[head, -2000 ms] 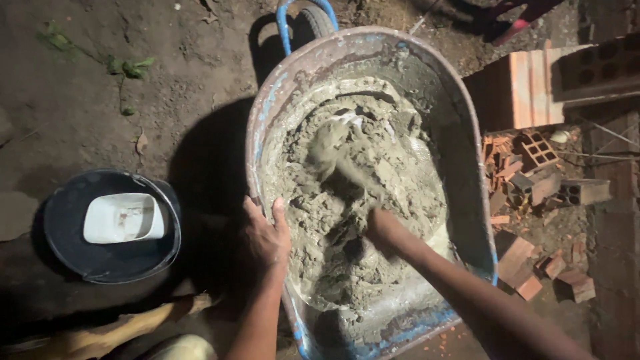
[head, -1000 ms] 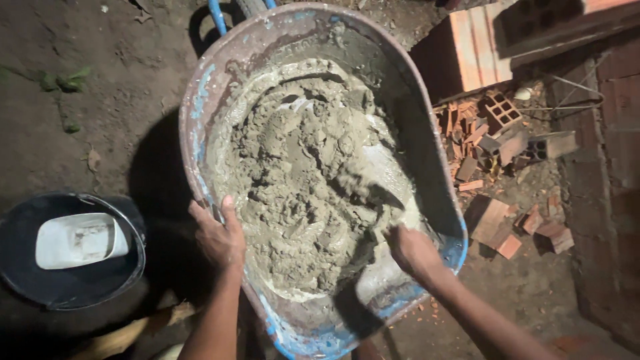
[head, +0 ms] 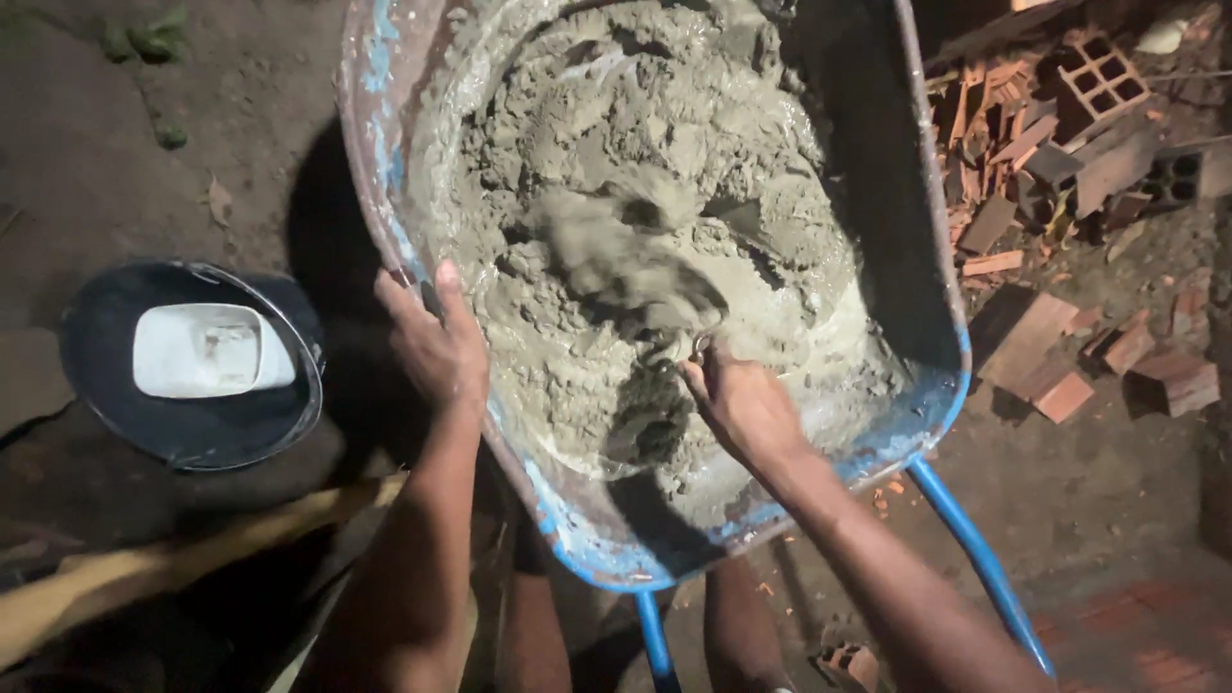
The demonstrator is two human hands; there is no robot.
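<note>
A blue wheelbarrow tray (head: 938,241) holds a mass of wet grey mortar (head: 577,125). On the tray's left rim rests my left hand (head: 438,337), gripping the edge with the thumb on the inner side. Over the lower middle of the mortar, my right hand (head: 746,395) is closed around the handle of a trowel (head: 664,289); its blade is blurred by motion and coated in mortar, so its outline is unclear.
Left of the wheelbarrow stands a black bucket (head: 106,356) with a white plastic container (head: 183,351) in it. Broken hollow bricks (head: 1030,337) lie on the ground at right. A wooden pole (head: 192,549) lies at lower left; blue handles (head: 982,558) extend from the tray's near end.
The trowel has moved through the mortar, from the right side one second ago to the middle now. My left hand stays on the left rim. The view has shifted.
</note>
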